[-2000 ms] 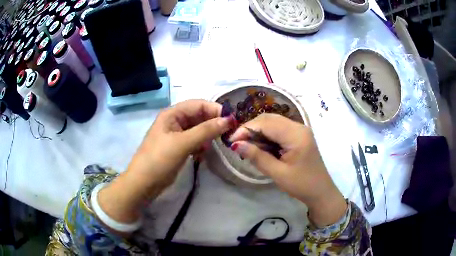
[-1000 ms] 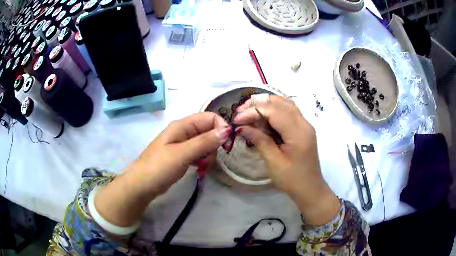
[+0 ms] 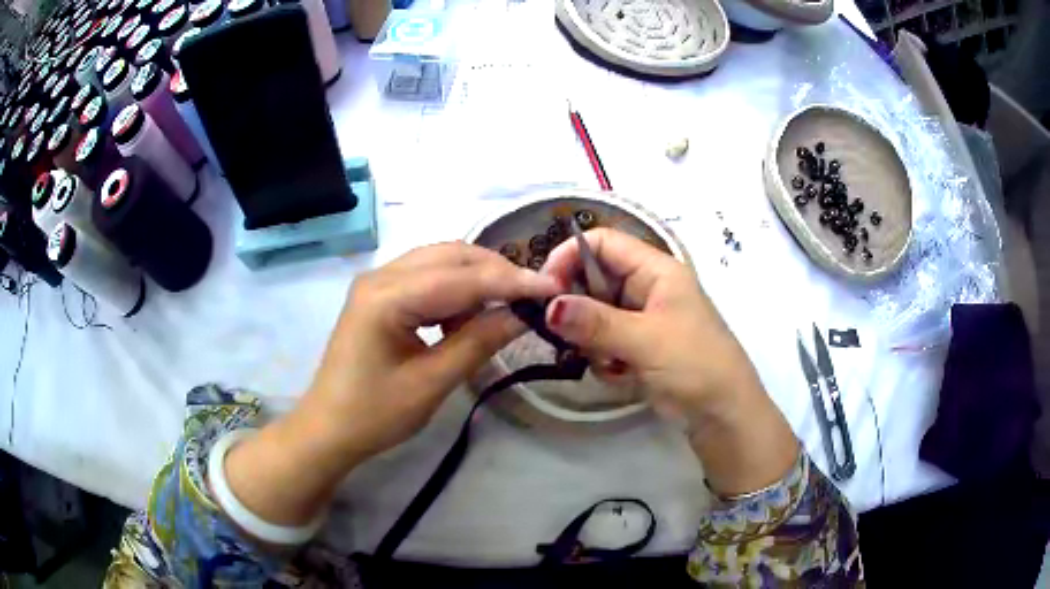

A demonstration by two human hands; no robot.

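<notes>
The dark narrow strap (image 3: 439, 475) runs from the table's front edge up to the hands. My left hand (image 3: 415, 334) pinches its end between thumb and fingers above the centre bead bowl (image 3: 662, 219). My right hand (image 3: 662, 345) meets the left fingertips, thumb and index pinching the strap. A grey pointed blade (image 3: 591, 262), probably thread snips, sticks up between the right fingers; the rest of it is hidden. Amber-brown beads (image 3: 541, 244) lie in the bowl, partly covered by the hands. Needle and thread cannot be made out.
Snips (image 3: 831, 414) and a strap loop (image 3: 616, 547) lie on the table. The right-hand bowl (image 3: 881, 247) holds dark beads beside clear plastic (image 3: 950, 247). Phone on stand (image 3: 267, 127) and thread cones (image 3: 150, 224) are left. A red pencil (image 3: 588, 146) lies behind the centre bowl.
The strap now curves right under my fingers across the bowl's front rim, where it hung lower left before. My right fingers have turned, and the pointed blade now shows upright between them.
</notes>
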